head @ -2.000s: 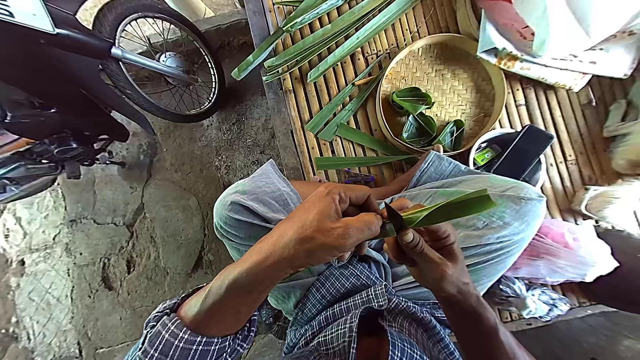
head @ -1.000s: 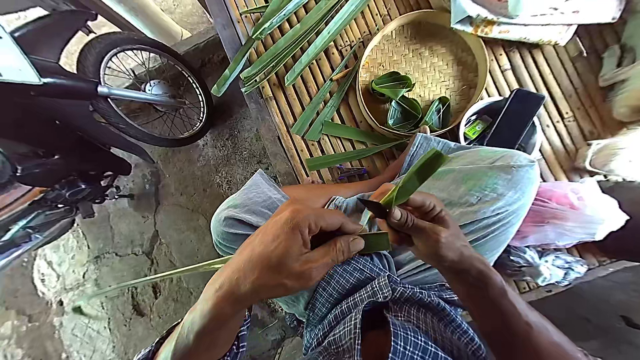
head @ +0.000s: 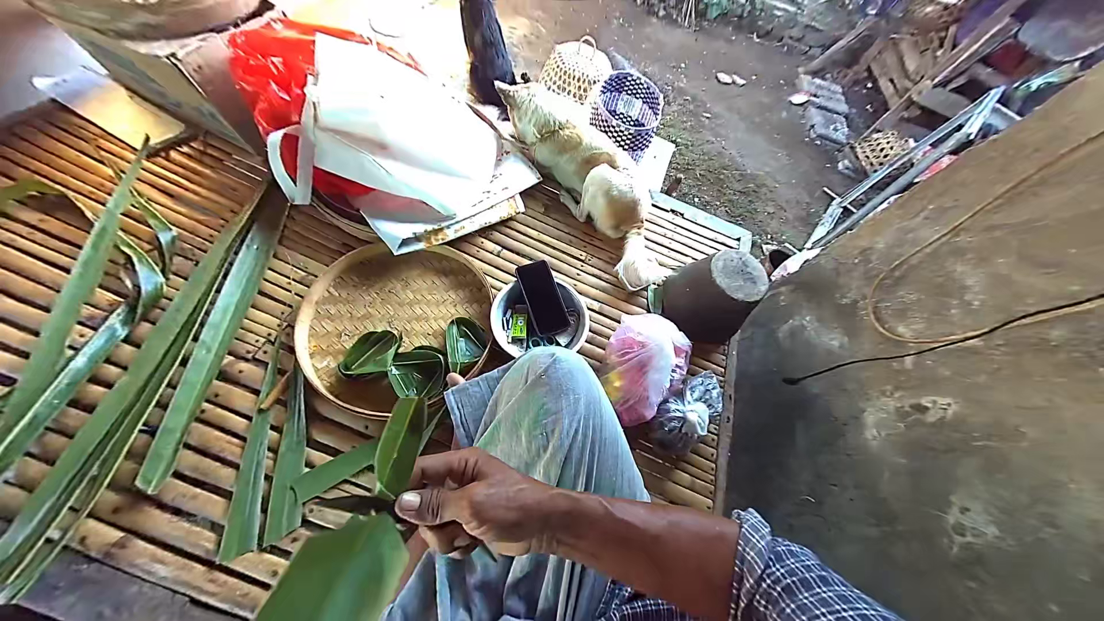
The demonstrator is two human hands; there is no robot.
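My right hand (head: 479, 504) pinches a folded green palm-leaf strip (head: 401, 444) between thumb and fingers, in front of my bent knee. A thin dark pointed piece (head: 358, 504), perhaps a blade, sticks out at the left of the thumb. A broad, blurred green leaf piece (head: 341, 573) fills the lower foreground. My left hand cannot be made out. Beyond the hand, a round woven bamboo tray (head: 392, 289) holds several folded leaf cups (head: 417, 371). Long leaf strips (head: 203, 354) lie on the bamboo slats to the left, with shorter cut strips (head: 289, 470) nearer my hand.
On the bamboo platform (head: 595, 276) stand a white bowl (head: 584, 332) with a black phone (head: 542, 297), a pink plastic bag (head: 647, 366) and a dark cylindrical block (head: 711, 293). A light-coloured dog (head: 586, 164) lies near two woven baskets. A wall (head: 931, 414) rises at the right.
The view has swung right and up, bringing in the dog and wall. My left hand, on the leaf strip one second ago, is out of sight. My right hand still holds leaf.
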